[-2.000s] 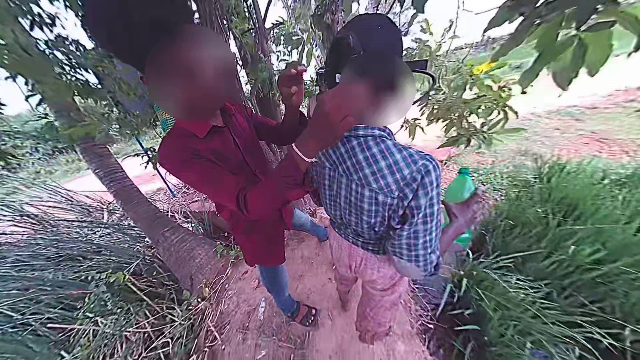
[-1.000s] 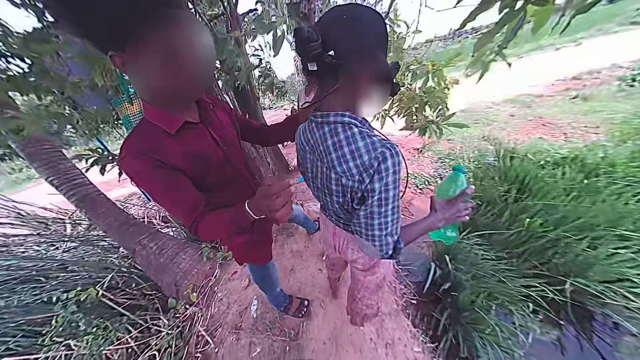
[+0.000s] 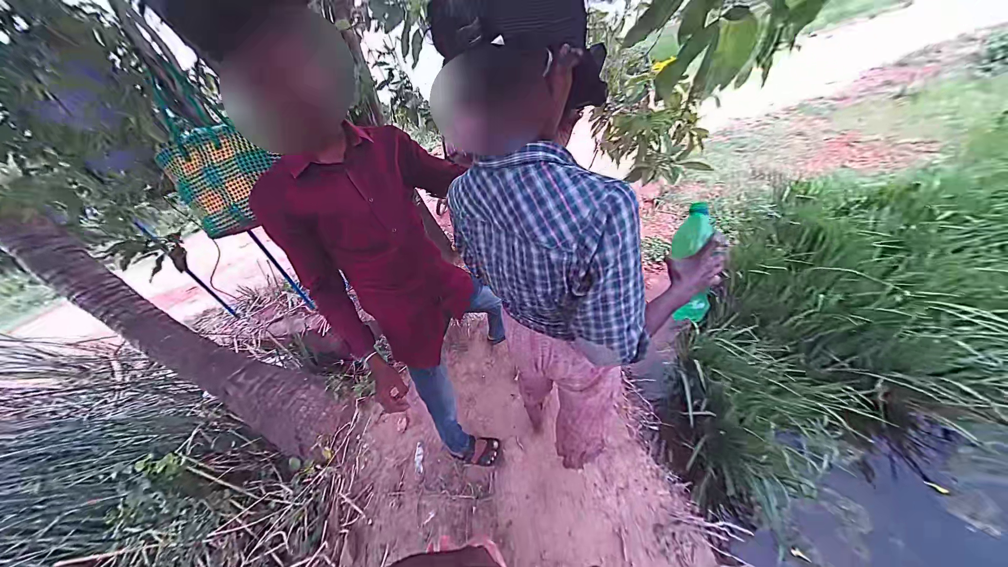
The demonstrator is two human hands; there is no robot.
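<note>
Neither of my hands is in view. Before me on a dirt path stand two other people. A person in a dark red shirt and jeans reaches one arm behind the neck of a person in a blue checked shirt; the other arm hangs low. The person in the checked shirt wears a dark cap and holds a green plastic bottle upright at the right. Something dark and pink shows at the bottom edge; I cannot tell what it is.
A leaning tree trunk crosses the left side, with a woven basket bag above it. Dry grass borders the path at left. Tall green grass and dark water lie at right; leafy branches hang overhead.
The person in red has lowered one hand from the other person's head to hip height. The person in the checked shirt has turned the head to the left. The green bottle has come into fuller view.
</note>
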